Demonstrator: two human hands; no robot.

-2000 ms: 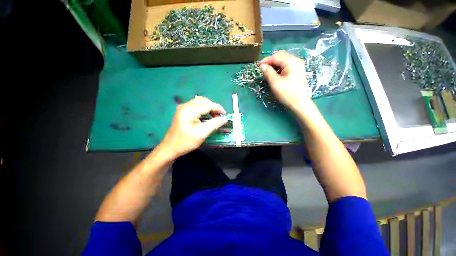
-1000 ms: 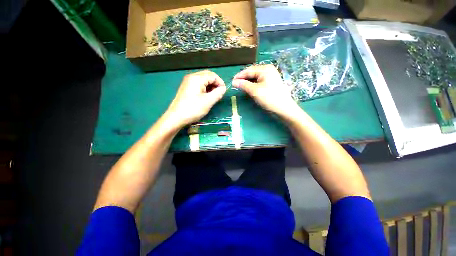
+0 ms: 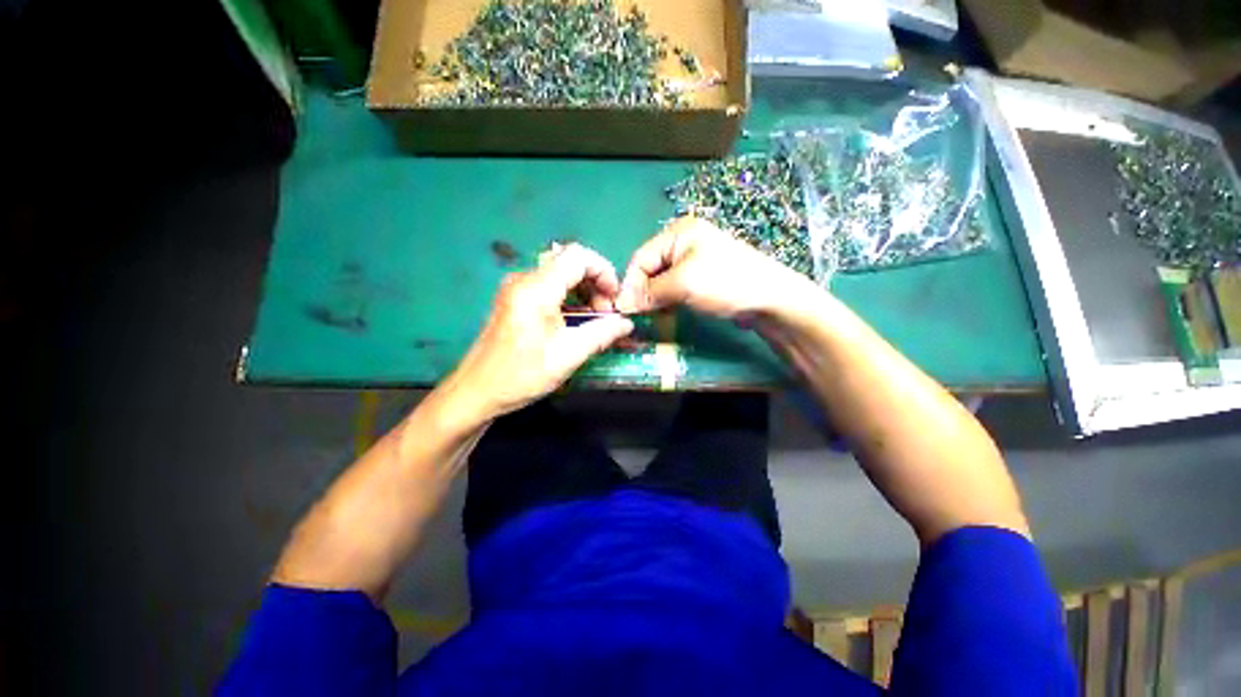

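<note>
My left hand (image 3: 538, 327) and my right hand (image 3: 687, 272) meet fingertip to fingertip over the circuit-board jig (image 3: 637, 365) at the near table edge. The hands cover most of the jig; its lower right part and a pale tape strip (image 3: 667, 365) show. A thin reddish line shows between my left thumb and fingers. Whatever is pinched at the fingertips is too small and hidden to tell. A loose pile of small green-silver components (image 3: 749, 198) lies just behind my right hand on the green mat (image 3: 395, 259).
An open cardboard box (image 3: 558, 132) of components stands at the back. A clear plastic bag (image 3: 905, 204) of components lies right of the pile. A white-framed tray (image 3: 1041, 272) with components and board pieces is at the far right. Pale flat boxes (image 3: 823, 41) stand behind.
Both hands have come down from behind the jig to over it and now meet there, covering most of it. The view has shifted slightly.
</note>
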